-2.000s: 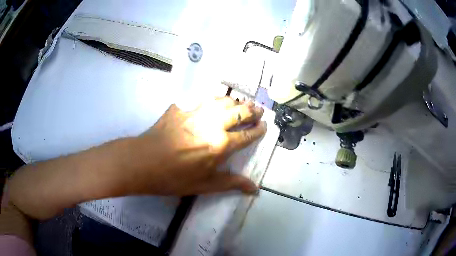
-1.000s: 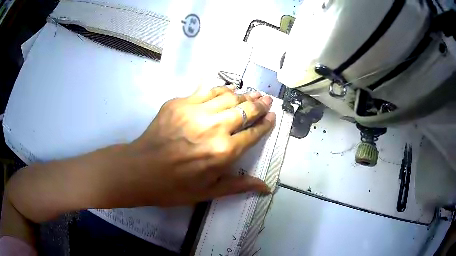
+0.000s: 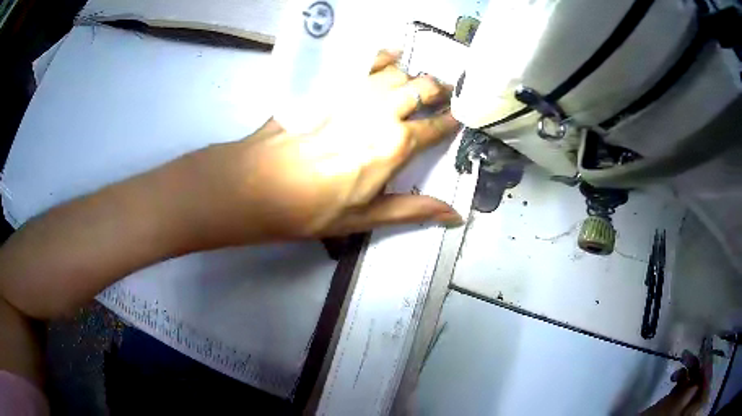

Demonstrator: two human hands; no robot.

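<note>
My left hand (image 3: pixel 358 162) lies flat, fingers a little apart, on the white template strip (image 3: pixel 382 325), beside the presser foot (image 3: pixel 476 150) of the sewing machine (image 3: pixel 553 49). The template has faint marks and a dashed line along its edge. A pale strip (image 3: pixel 435 305) shows along its right edge and a dark strip (image 3: pixel 329 333) along its left. The layers run from the foot to the near edge of the picture. My right hand (image 3: pixel 690 394) is at the lower right corner, small, dark and cut off; what it does is unclear.
Black thread snips (image 3: pixel 652 284) lie right of the needle. A ridged greenish tension knob (image 3: pixel 596 234) hangs under the machine head. A translucent lamp (image 3: pixel 305 73) is above my left hand. Another pale and dark band (image 3: pixel 195 28) lies at the far left. A ruler scale (image 3: pixel 187 341) marks the near table edge.
My left hand has moved away from me along the strips, past the foot. The template's position has shifted too. My right hand has come into view at the lower right.
</note>
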